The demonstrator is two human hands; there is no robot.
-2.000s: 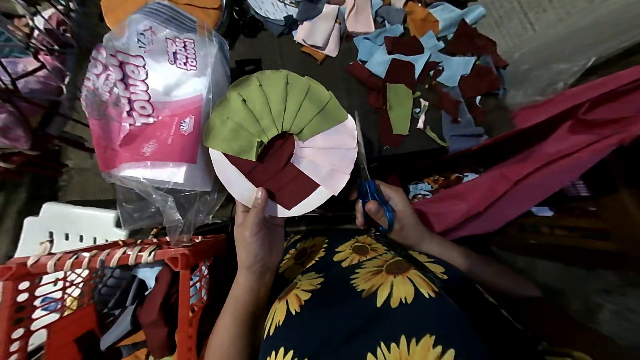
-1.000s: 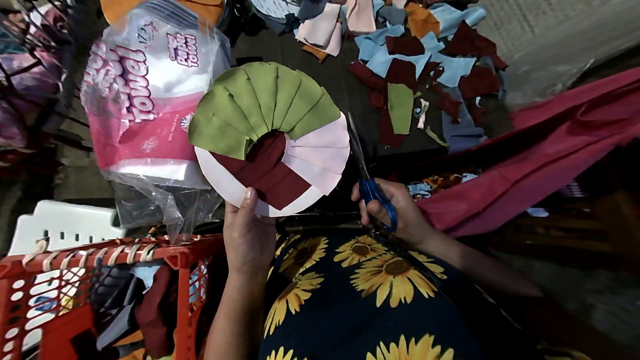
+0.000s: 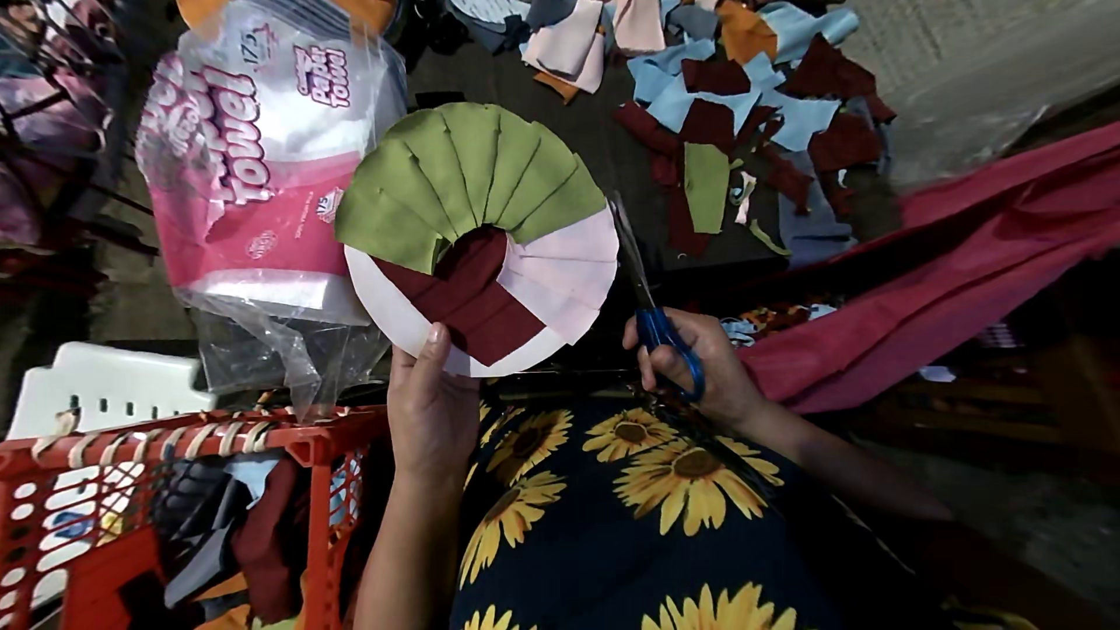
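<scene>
A round white disc (image 3: 385,302) carries overlapping fabric pieces: a fan of green fabric (image 3: 472,166) along the top, pale pink fabric (image 3: 569,271) at the right and dark red fabric (image 3: 481,306) at the lower middle. My left hand (image 3: 433,407) grips the disc's lower left edge, thumb on top. In my right hand (image 3: 700,359) are scissors with blue handles (image 3: 669,350), their blades pointing up close beside the disc's right edge. Whether the blades are apart is hard to tell. The disc's underside is hidden.
A plastic pack of paper towels (image 3: 262,175) lies at the left. Below it stands a red plastic basket (image 3: 324,455) of cloth pieces, near a white plastic chair part (image 3: 114,389). Fabric scraps (image 3: 709,184) lie scattered on the dark table (image 3: 560,131). Dark pink cloth (image 3: 945,262) hangs at the right.
Between the two earlier frames, the disc and my left hand shifted a little left and up; since then they have moved slightly back right. The scissors stay in my right hand.
</scene>
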